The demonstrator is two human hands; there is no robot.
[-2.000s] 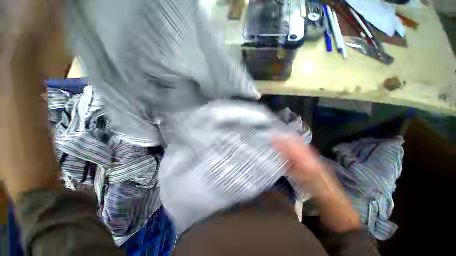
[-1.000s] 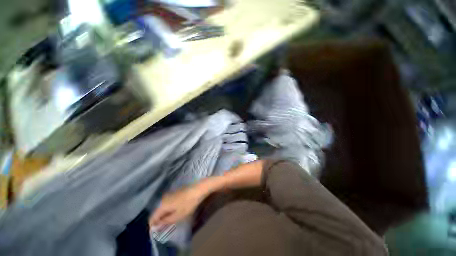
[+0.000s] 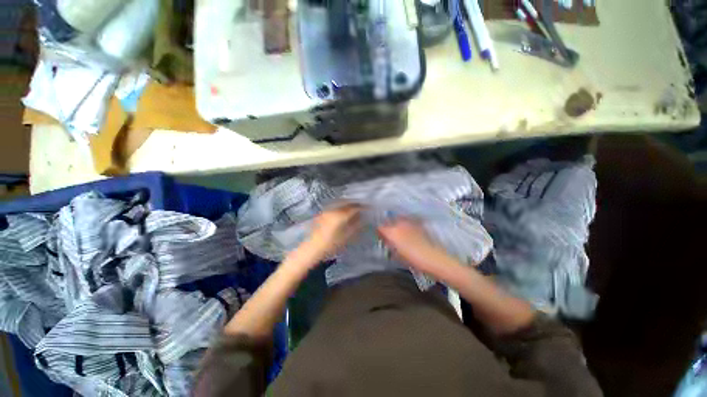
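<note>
A crumpled striped garment piece (image 3: 434,194) lies across my lap, just under the front edge of the table. My left hand (image 3: 339,226) is on its middle, with the fingers bent into the cloth. My right hand (image 3: 403,235) is on the same cloth, a little to the right and close to the left hand. Both hands are blurred, and the fingertips are partly lost against the fabric, so the grip of either hand cannot be told.
The cream table (image 3: 504,105) bears the machine bed (image 3: 360,116), pens (image 3: 463,35), metal snips (image 3: 554,46) and brown card (image 3: 167,108). A blue crate (image 3: 159,190) heaped with striped garments (image 3: 101,333) is at left. Another striped piece (image 3: 546,225) hangs at right beside a dark brown shape.
The view has swung back from the right to the table and lap. The stretched grey cloth is now bunched on my lap. Both hands are together on it; before, only one hand showed.
</note>
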